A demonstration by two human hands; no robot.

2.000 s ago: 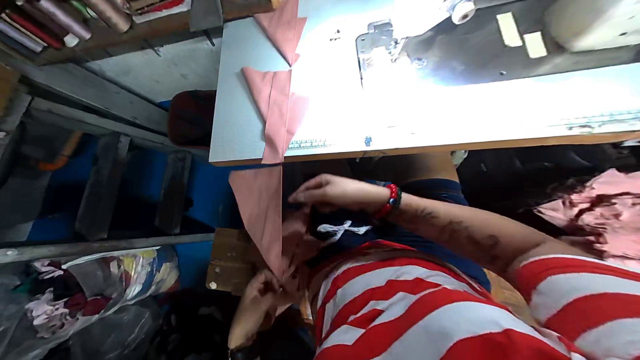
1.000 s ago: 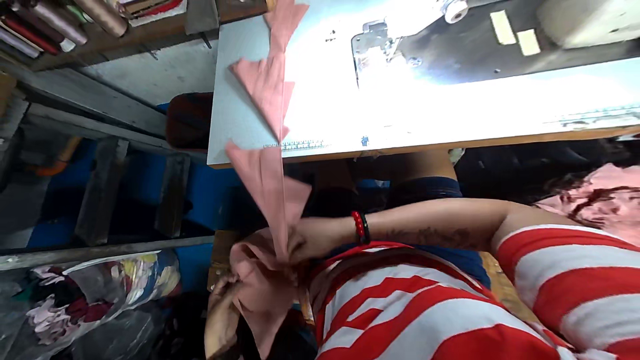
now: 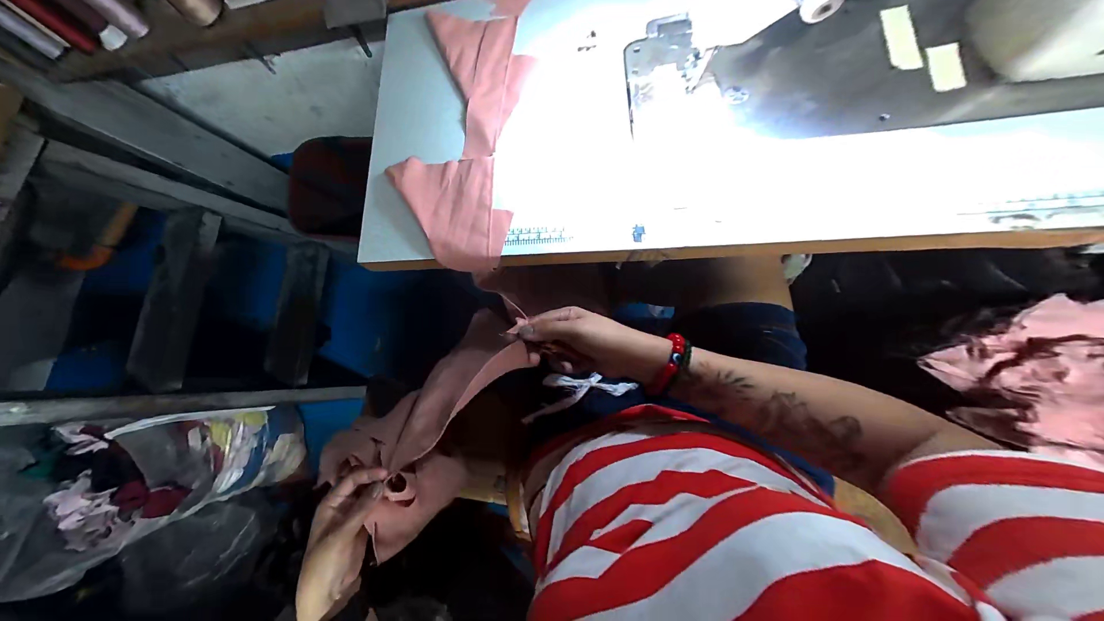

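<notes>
A chain of pink fabric pieces (image 3: 461,203) lies along the left end of a white sewing machine table (image 3: 733,194) and hangs over its front edge toward my lap. My right hand (image 3: 586,343), with a beaded bracelet at the wrist, pinches the strip just below the table edge. Lower left, my left hand (image 3: 345,509) holds a bunched part of the same pink fabric (image 3: 414,448), with the strip running slack between both hands. The sewing machine's needle area (image 3: 681,69) stands under bright light, away from my hands.
Thread spools (image 3: 73,21) sit on a shelf at upper left. Clear plastic bags of fabric scraps (image 3: 129,500) lie at lower left, below dark wooden slats (image 3: 172,297). More pink fabric (image 3: 1035,371) is heaped at the right.
My right hand has moved up toward the table edge, and my left hand is lower left, apart from it. The fabric chain on the table has shifted toward my lap since two seconds ago.
</notes>
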